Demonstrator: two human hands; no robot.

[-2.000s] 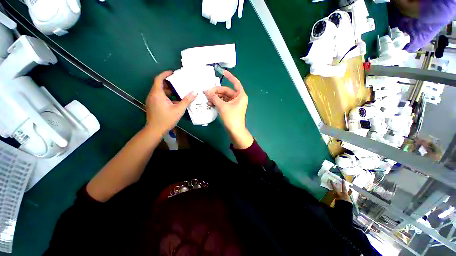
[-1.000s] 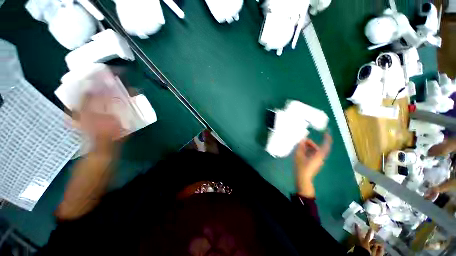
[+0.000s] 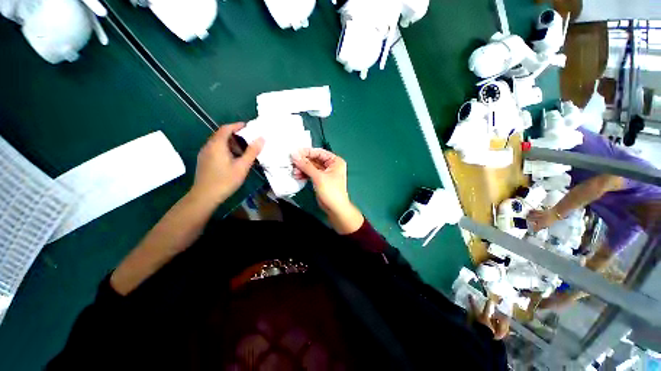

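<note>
A white security camera [image 3: 279,156] lies in front of me with its block-shaped mounting arm [image 3: 293,101] pointing away. A short black pigtail cable [image 3: 321,130] hangs beside it. My left hand [image 3: 228,163] grips the camera's left side. My right hand [image 3: 322,174] is at the camera's lower right, thumb and fingertips pinched together against its surface. Whether a label is between the fingertips is too small to tell.
A printed label sheet [image 3: 32,210] and a blank white strip [image 3: 119,177] lie at left. White cameras [image 3: 370,32] stand along the top. Another camera [image 3: 427,214] lies at right by the metal rail [image 3: 427,123]. Across it are more cameras and workers' hands [image 3: 493,315].
My left hand has come back from the left side and holds a camera. My right hand has left the earlier camera, now at right. The white unit at left is gone from the strip.
</note>
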